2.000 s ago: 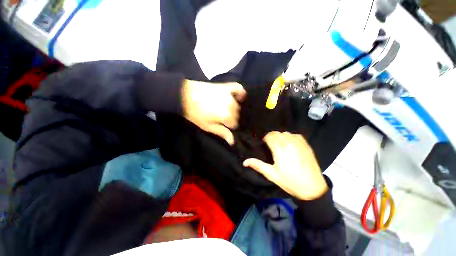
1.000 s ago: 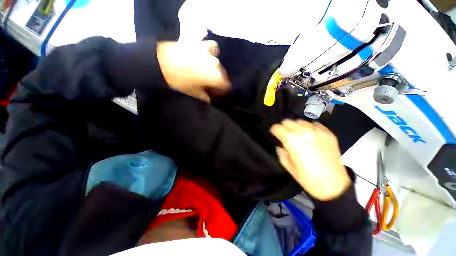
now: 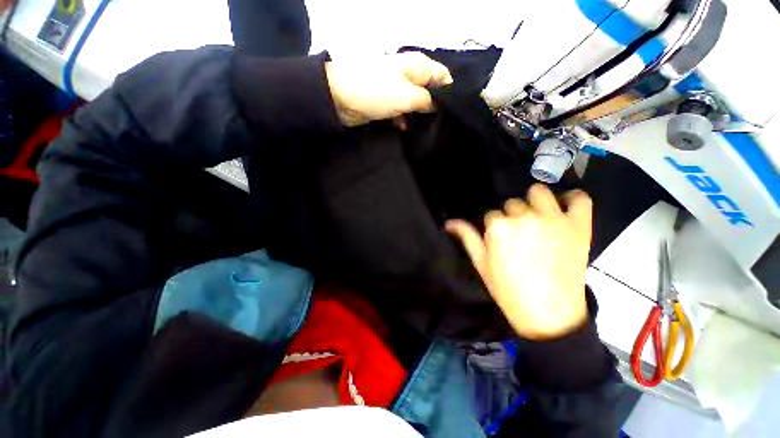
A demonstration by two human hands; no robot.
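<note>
The black garment (image 3: 368, 197) lies over the machine table's edge and across my lap, with part of it under the needle area. My left hand (image 3: 381, 85) pinches the garment's edge between thumb and fingers, left of the needle. My right hand (image 3: 539, 261) lies on the cloth just below the needle area, fingers towards the machine and thumb apart; whether it grips cloth I cannot tell. The presser foot and needle (image 3: 526, 115) are at the cloth's upper right, partly hidden by metal parts. The yellow strip does not show.
The white sewing machine (image 3: 684, 171) with "JACK" lettering stands at the right. Scissors (image 3: 663, 334) with red and orange-yellow handles lie on the white table at the lower right. A blue crate (image 3: 505, 411) is partly visible below my right sleeve.
My left hand has moved up and right, now pinching the garment's edge. My right hand has shifted slightly up. The yellow strip at the needle is no longer visible. The machine appears further right.
</note>
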